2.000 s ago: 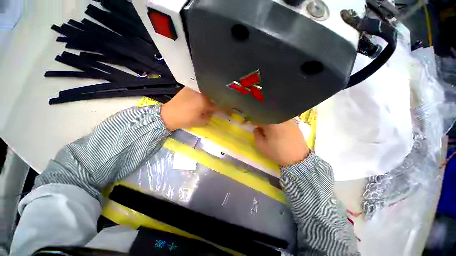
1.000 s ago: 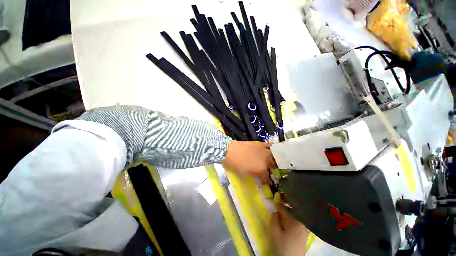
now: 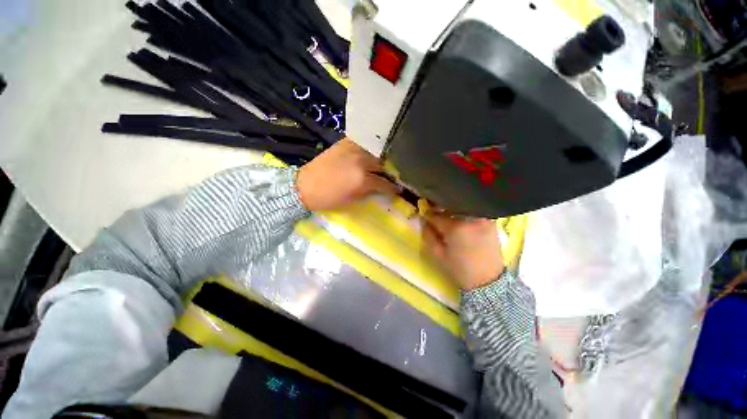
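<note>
The dark grey sewing machine head (image 3: 508,123) stands over the middle of the work surface. My left hand (image 3: 342,175) is at its lower left edge, with its fingertips on a short black strap end (image 3: 407,195) by the machine. My right hand (image 3: 465,244) is just below the head, its fingers curled near the same strap end, with a yellow wrap (image 3: 423,206) at a fingertip. The head hides part of the fingers, and I cannot tell whether the right fingers grip the strap.
Fanned black straps (image 3: 188,86) with silver rings (image 3: 318,113) lie left of the machine. Loose black straps (image 3: 278,335) lie near my lap beside a clear plastic sheet (image 3: 340,299) and yellow tape. A white bag (image 3: 594,245) and silvery hardware (image 3: 596,342) are at right.
The view has swung back from the left-side strap pile, so both hands show below the machine head again. The left hand remains beside the machine head.
</note>
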